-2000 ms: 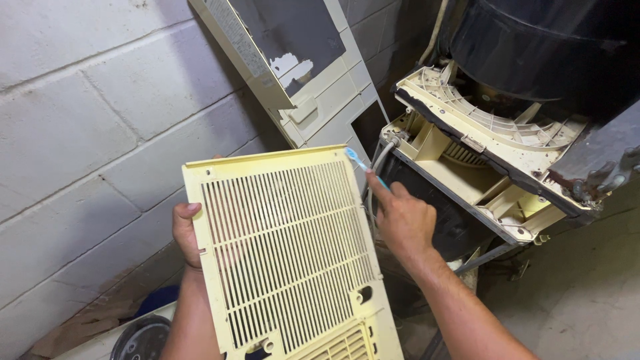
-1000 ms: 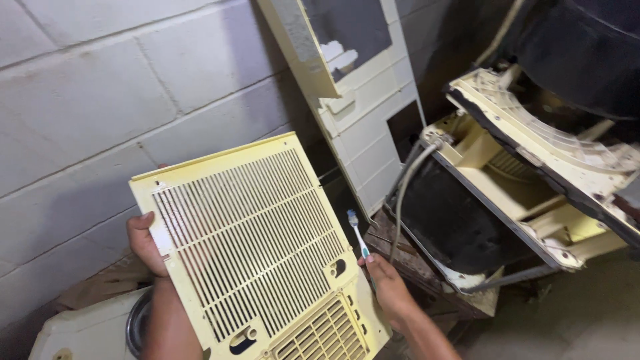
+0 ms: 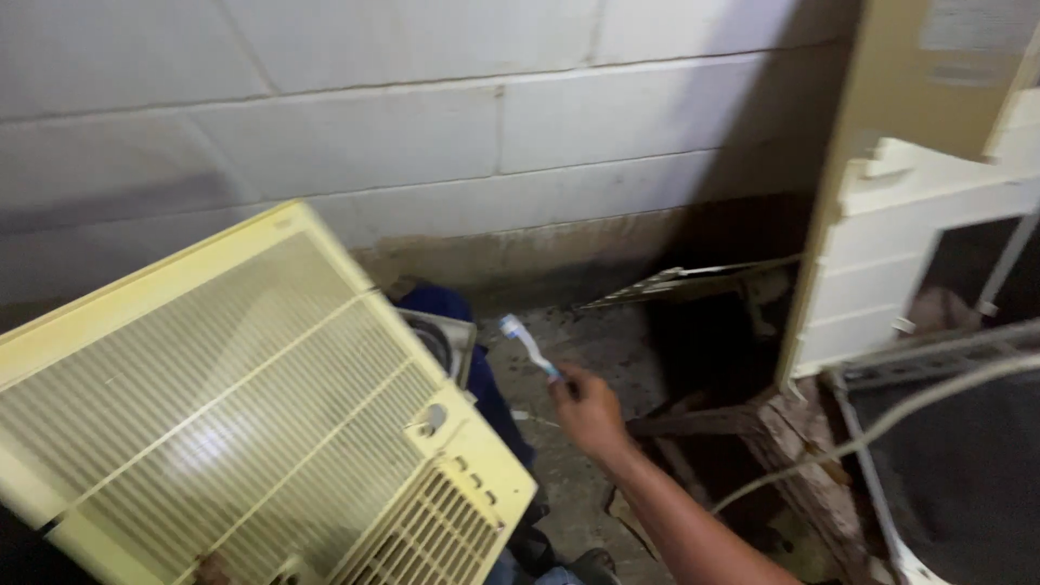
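Note:
A yellowed slatted plastic grille panel (image 3: 268,406) fills the lower left of the head view, tilted. Behind its slats, near the bottom edge, a little of my left hand (image 3: 213,569) shows; its grip is mostly hidden. My right hand (image 3: 591,410) is shut on the handle of a toothbrush (image 3: 532,349), white and blue with its bristled head pointing up and left. The toothbrush is to the right of the panel and apart from it.
A painted block wall (image 3: 406,138) stands behind. At the right a cream plastic housing panel (image 3: 869,276) leans above a worn wooden support (image 3: 804,463). A grey cable (image 3: 910,406) crosses the lower right. Blue fabric (image 3: 487,390) and a round-rimmed part (image 3: 435,341) show beside the grille.
The view has swung left and down. The toothbrush was against the panel's top right corner two seconds ago and is now off it. The panel is turned further and lies lower left.

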